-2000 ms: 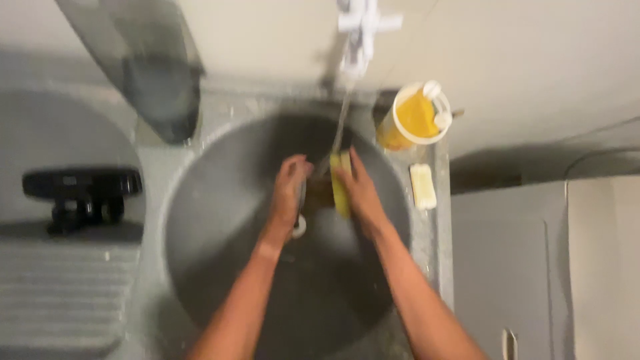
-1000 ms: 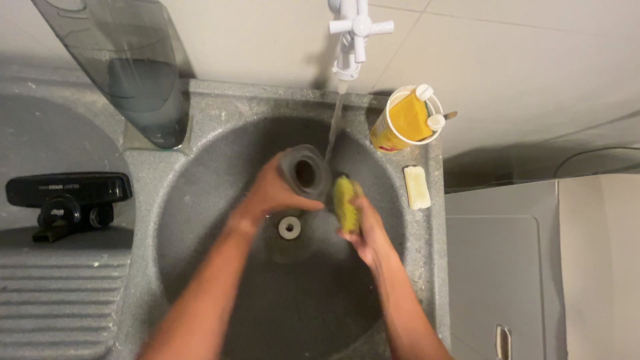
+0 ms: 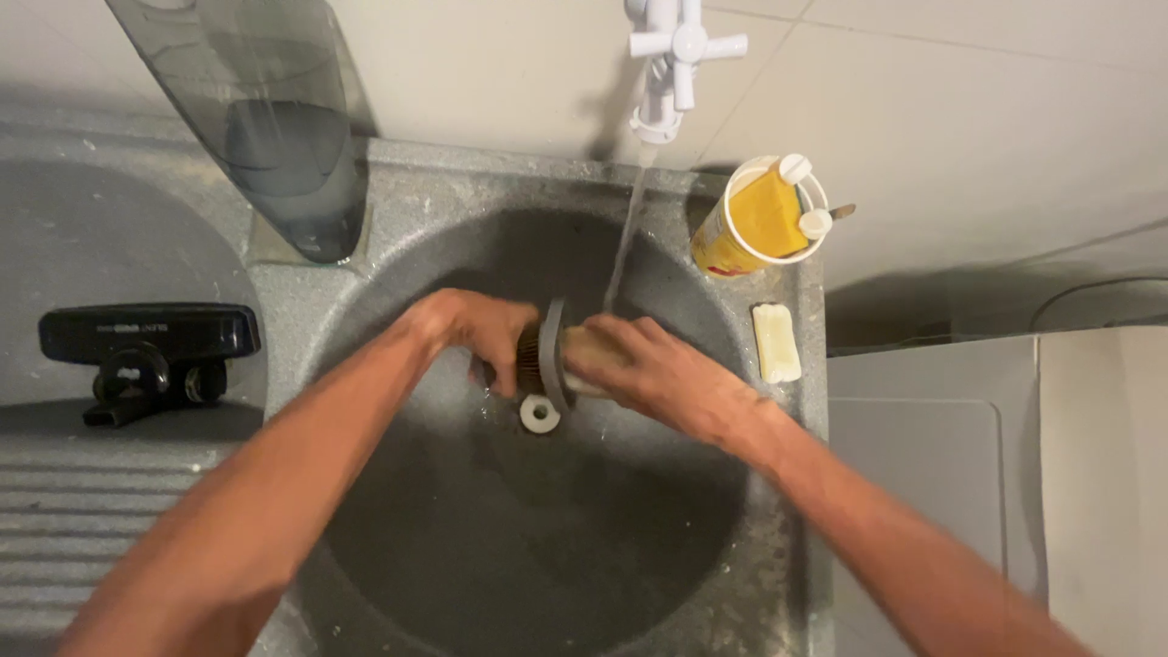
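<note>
My left hand point(image 3: 497, 338) grips a round grey part with a pleated brown section, which looks like a vacuum cleaner filter point(image 3: 554, 351). Pressed against the filter's flat grey rim from the right is a yellowish sponge point(image 3: 589, 351), held in my right hand point(image 3: 630, 360). Both hands are over the round grey basin point(image 3: 511, 547), just above the pale drain ring point(image 3: 540, 414). A thin stream of water point(image 3: 626, 237) runs from the white tap point(image 3: 659, 114) and falls behind my right hand's fingers. My fingers hide part of the filter and much of the sponge.
A translucent dark container point(image 3: 292, 155) stands at the back left. In the left basin lies a black vacuum floor head point(image 3: 151, 338). On the right ledge are a tub point(image 3: 721, 246) holding a yellow packet, and a bar of soap point(image 3: 776, 343). A grey appliance point(image 3: 922, 456) is farther right.
One second ago the grey part's open end faced up, apart from the sponge; now it is turned sideways, its rim against the sponge. The pleated section now shows.
</note>
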